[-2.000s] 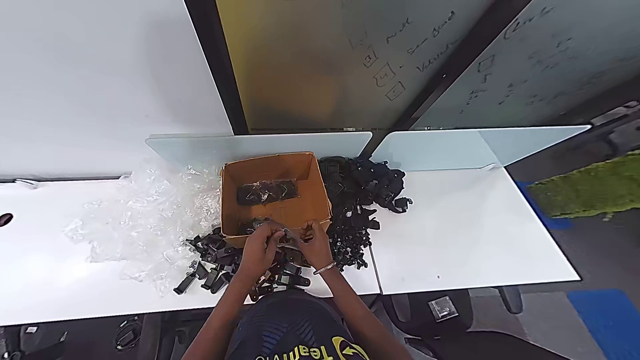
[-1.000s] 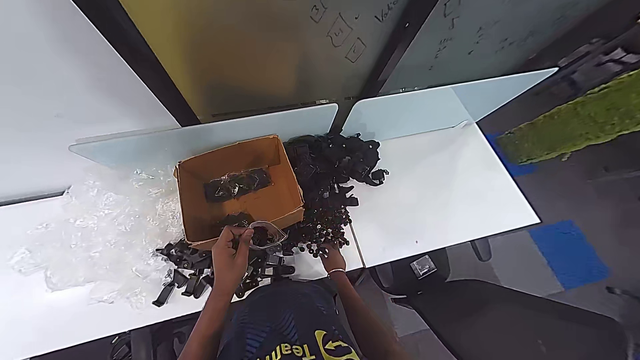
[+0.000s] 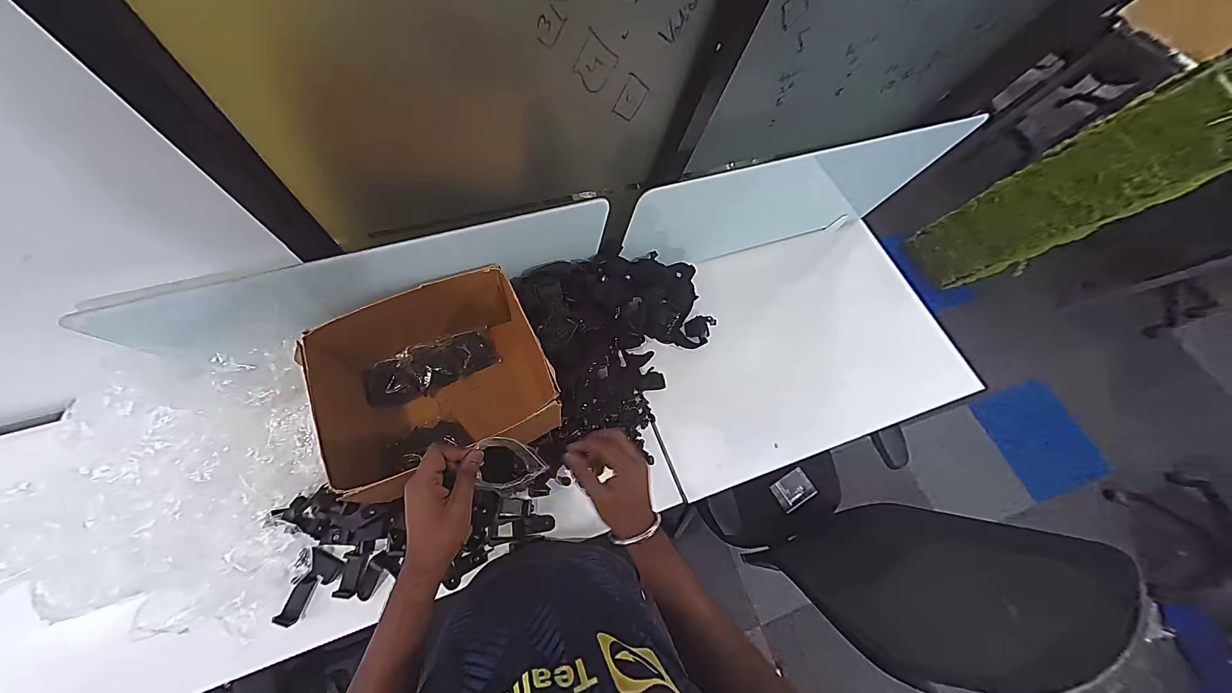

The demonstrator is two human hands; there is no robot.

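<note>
Between thumb and fingers, my left hand (image 3: 441, 491) pinches a clear plastic bag (image 3: 510, 464) at the near edge of an open cardboard box (image 3: 361, 332). Just right of the bag is my right hand (image 3: 613, 479), its fingers bent; whether it grips a small part cannot be made out. Dark items in clear wrap (image 3: 431, 368) lie inside the box. Below it, black plastic parts (image 3: 361, 539) are spread on the white table. Small black pieces (image 3: 608, 390) form a heap beside the box's right wall, below a pile of larger black items (image 3: 626, 294).
Crumpled clear plastic bags (image 3: 164, 481) cover the table's left part. Low glass partitions (image 3: 741, 207) stand along the back edge of the white table (image 3: 818, 337). A black chair (image 3: 962, 587) is at the lower right, near a second dark seat bearing a small square object (image 3: 793, 490).
My right hand has risen from the small black pieces to beside the bag in my left hand. Two seconds ago both hands were together at the box's near edge.
</note>
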